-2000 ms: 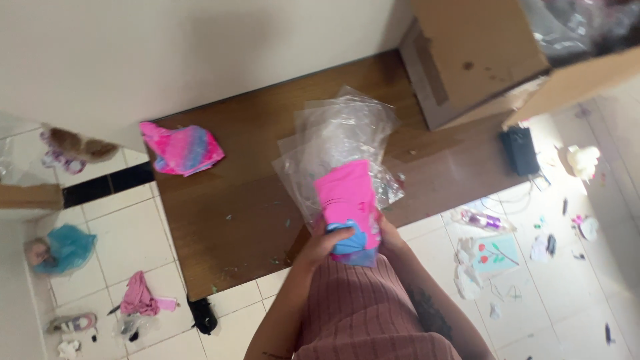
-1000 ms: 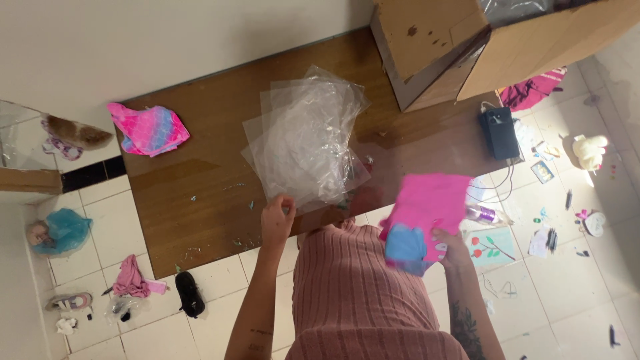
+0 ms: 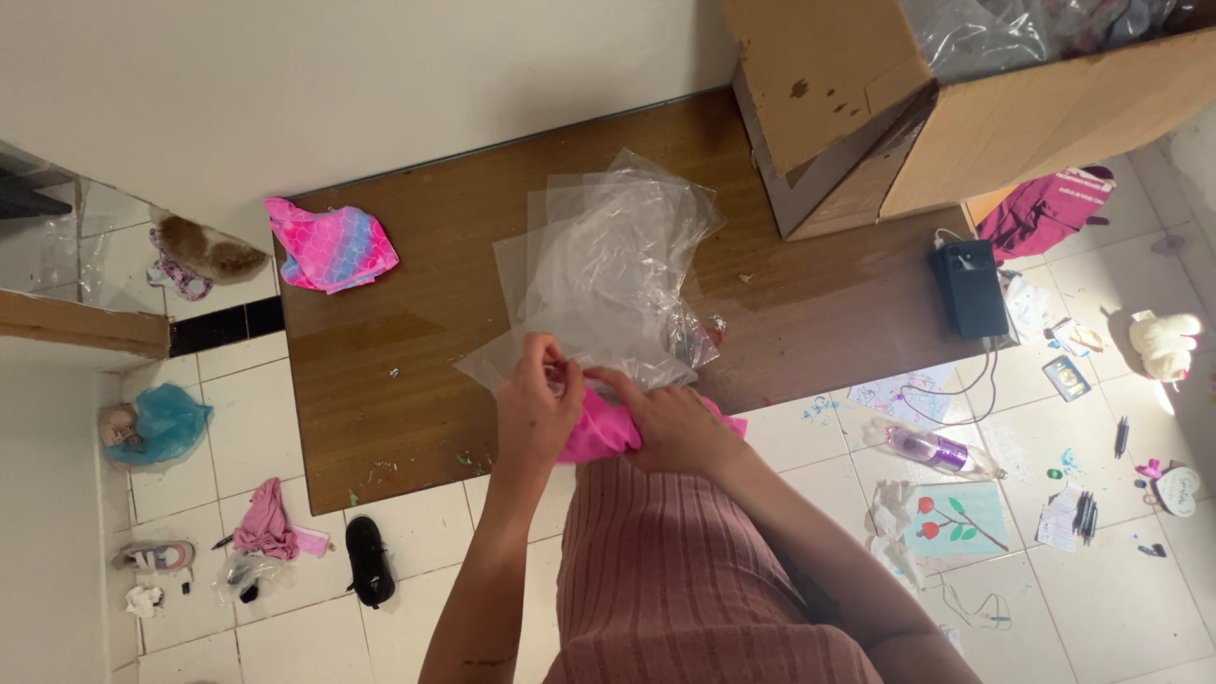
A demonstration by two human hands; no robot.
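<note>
A bright pink folded cloth point(image 3: 600, 432) is at the table's near edge, close against my body. My right hand point(image 3: 670, 423) lies over it and grips it. Beside it, my left hand point(image 3: 541, 399) has its thumb and fingertips pinched together at the near edge of the clear plastic bags point(image 3: 608, 275); whether they hold a bag or the cloth's edge cannot be told. The bags lie in a loose, overlapping pile on the brown wooden table point(image 3: 427, 380). A pink and blue scale-patterned cloth point(image 3: 332, 245) rests at the table's far left corner.
An open cardboard box point(image 3: 1026, 123) with plastic-wrapped things stands at the table's right. A dark phone-like device point(image 3: 971, 288) with a cable lies at the right end. On the tiled floor are a black shoe point(image 3: 369, 560), a plastic bottle point(image 3: 940, 449) and a blue bag point(image 3: 171, 425).
My right hand has brought the pink cloth from the right to in front of my body, beside my left hand. Both hands are now close together at the bags' near edge.
</note>
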